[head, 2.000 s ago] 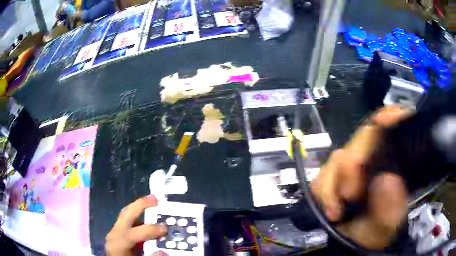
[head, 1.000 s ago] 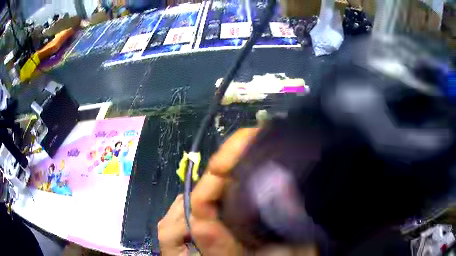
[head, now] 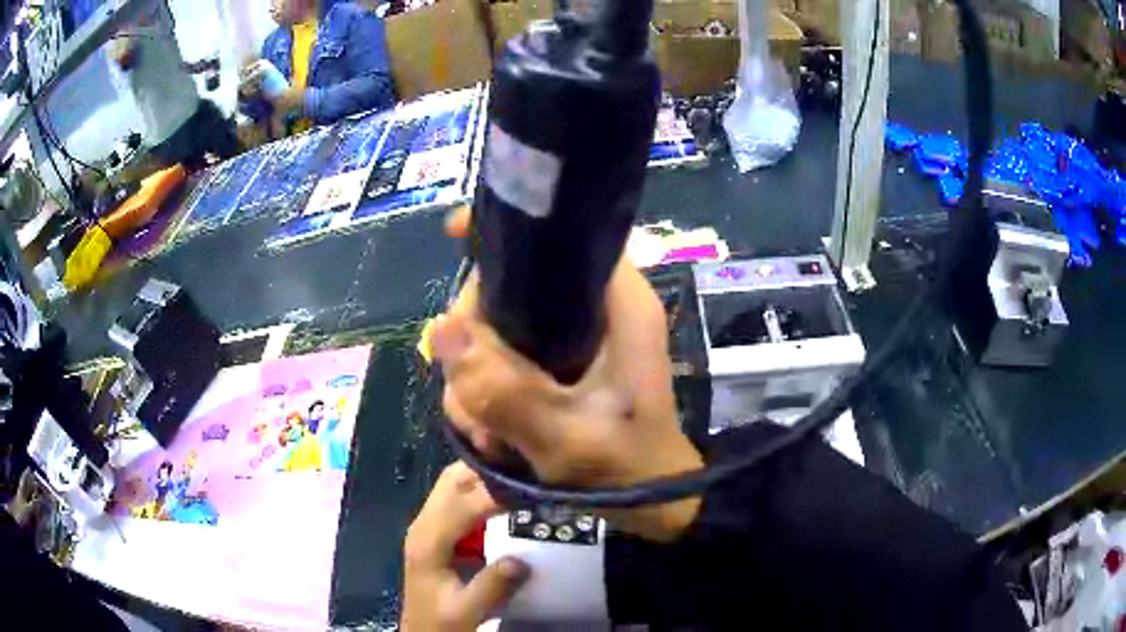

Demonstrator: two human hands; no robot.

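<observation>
My right hand (head: 574,389) is wrapped around the thick black electric screwdriver (head: 562,198), which stands upright with a pale label on its barrel. Its black cord loops down across my right forearm. My left hand (head: 451,556) holds the white toy housing (head: 550,580) at the bottom, below my right hand. A dark plate with pale circles shows at the housing's upper edge, and a red piece shows by my left fingers. The screwdriver's tip is hidden behind my right hand, so I cannot tell whether it touches the housing.
A screw feeder (head: 784,333) stands right of my right hand, beside a metal post (head: 856,148). Another feeder (head: 1025,296) and blue pieces (head: 1025,167) lie farther right. A pink princess sheet (head: 247,457) lies left. A person (head: 333,62) is at the back left.
The blurred screwdriver and my right hand have come upright at the centre, above my left hand. The white housing, hidden one second ago, shows again. The screw feeder is back in view.
</observation>
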